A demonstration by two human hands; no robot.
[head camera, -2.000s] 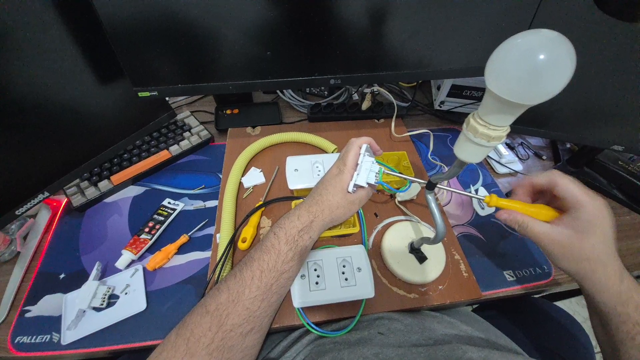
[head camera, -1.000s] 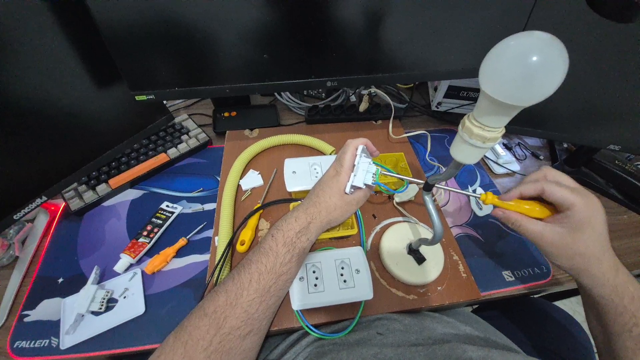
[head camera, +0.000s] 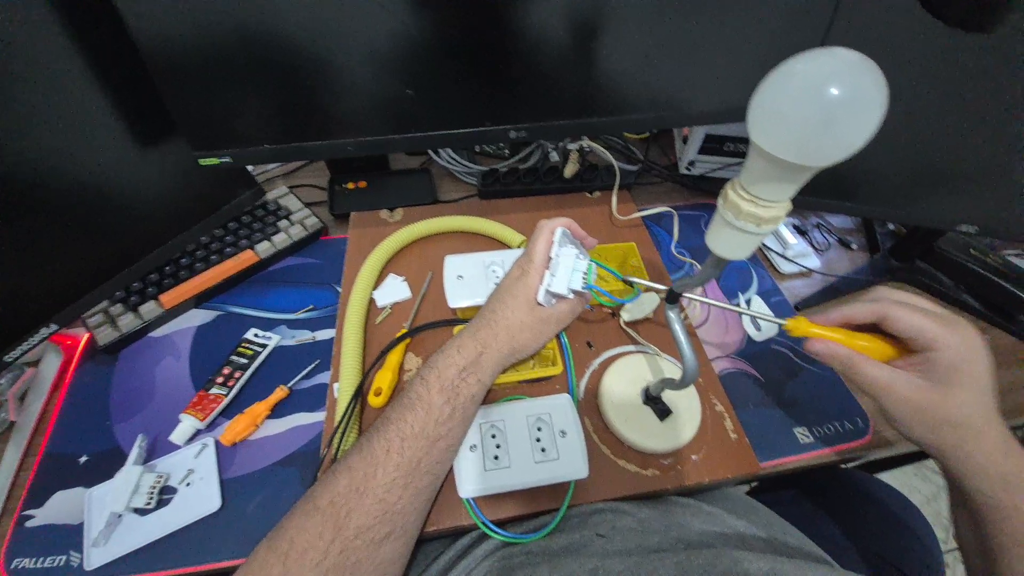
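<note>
My left hand (head camera: 532, 300) grips a white electrical module (head camera: 567, 268) with green and blue wires (head camera: 612, 294) at its right side, above a yellow junction box (head camera: 620, 268). In my right hand (head camera: 912, 352) is a screwdriver with a yellow handle (head camera: 844, 338). Its long shaft points left, passing the bent grey metal tube (head camera: 684, 344) of a lamp; whether its tip touches anything is unclear. A white bulb (head camera: 820, 108) tops the lamp, whose round cream base (head camera: 650, 402) rests on a brown wooden board (head camera: 608, 480). Near my left forearm lies a white double socket plate (head camera: 521, 446).
Yellow corrugated conduit (head camera: 364, 320), another yellow-handled screwdriver (head camera: 390, 372) and a white socket plate (head camera: 472, 272) are on the board. To the left lie an orange screwdriver (head camera: 254, 414), a glue tube (head camera: 224, 384), a white cover plate (head camera: 192, 496) and a keyboard (head camera: 208, 268). Monitors stand behind.
The screwdriver's tip has shifted away from the white module, to the right beside the wires. Both hands keep their holds.
</note>
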